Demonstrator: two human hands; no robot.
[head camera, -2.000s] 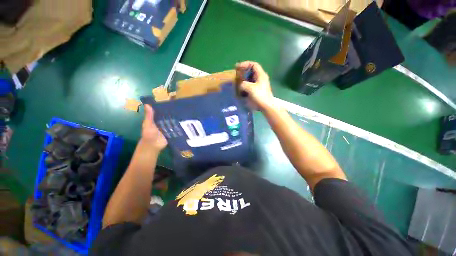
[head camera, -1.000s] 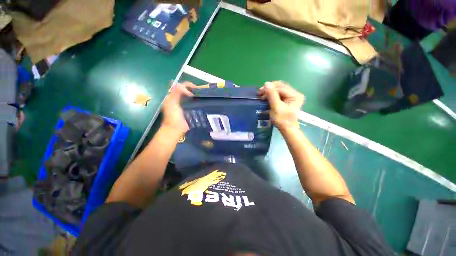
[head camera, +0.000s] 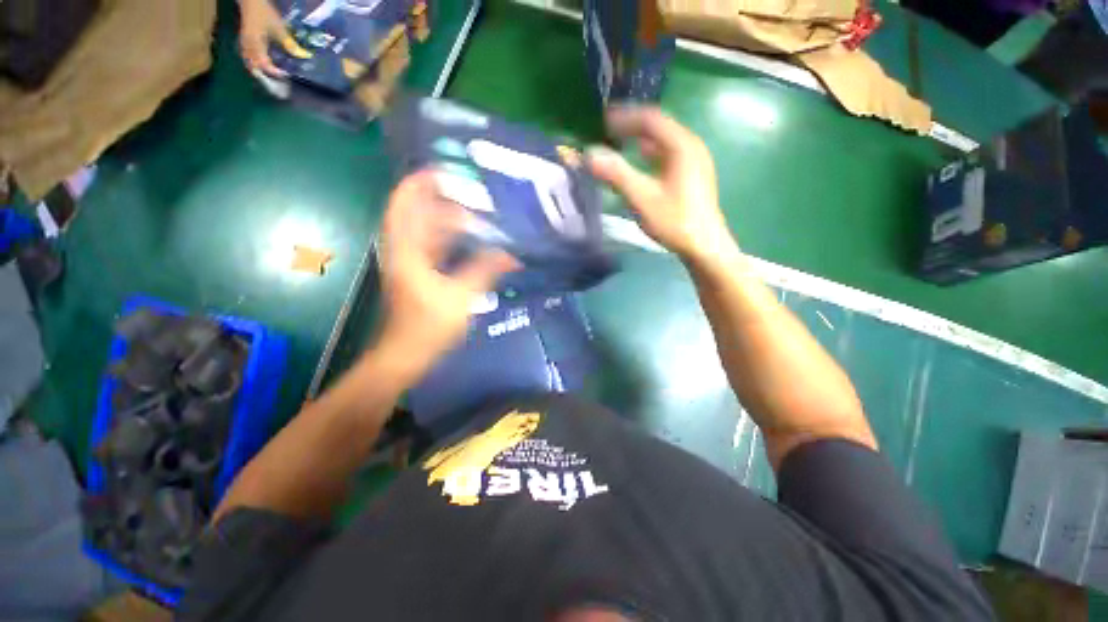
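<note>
A dark navy retail carton with a white product picture is in front of me, tilted and motion-blurred. My left hand holds its near left side. My right hand is at the carton's right side with its fingers apart; no grip on the carton shows. Flat carton blanks with navy print lie close to my body, below the carton.
A blue crate of dark grey parts stands at left. Navy cartons stand on the belt at right and top centre. Another person's hand touches a carton at upper left. Brown paper lies at the far side.
The carton has turned and tilted; its closed top edge no longer faces me. My right hand has come off its corner. The belt cartons moved right, another appeared at top centre, and another person's hand came in.
</note>
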